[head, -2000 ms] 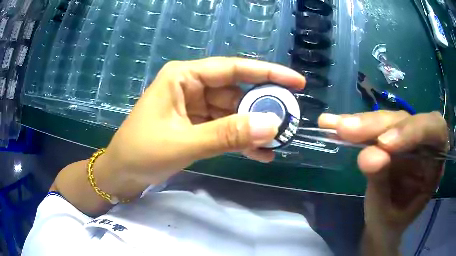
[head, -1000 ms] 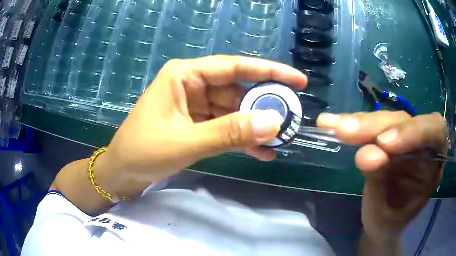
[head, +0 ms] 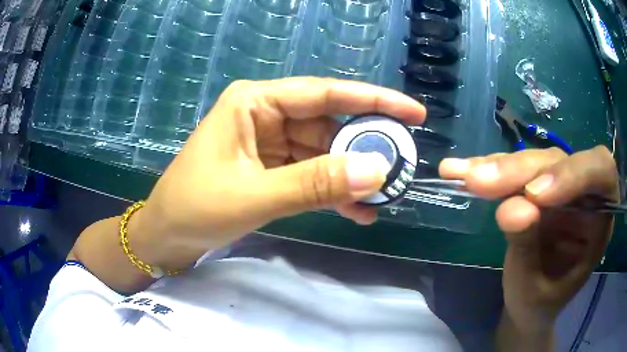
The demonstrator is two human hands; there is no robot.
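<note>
My left hand (head: pixel 268 161) holds a speaker driver unit (head: pixel 372 142) between thumb and fingers. The unit has a black rim, a pale ring and a grey round centre. Its row of tiny silver terminals (head: pixel 399 180) faces right. My right hand (head: pixel 550 189) grips thin silver tweezers (head: pixel 440 183). The tweezers' tip is at the terminals; whether it touches them I cannot tell. My left thumb covers part of the unit's lower face.
A large clear blister tray (head: pixel 261 62) lies on the green mat (head: pixel 567 82), with a column of black discs (head: pixel 432 51). Blue-handled side cutters (head: pixel 543 134) lie at the right, below crumpled clear plastic (head: pixel 542 97). Labelled parts (head: pixel 15 75) stand far left.
The unit and my left hand have shifted very slightly right. The tweezers and my right fingers have shifted slightly; the tip stays by the terminals.
</note>
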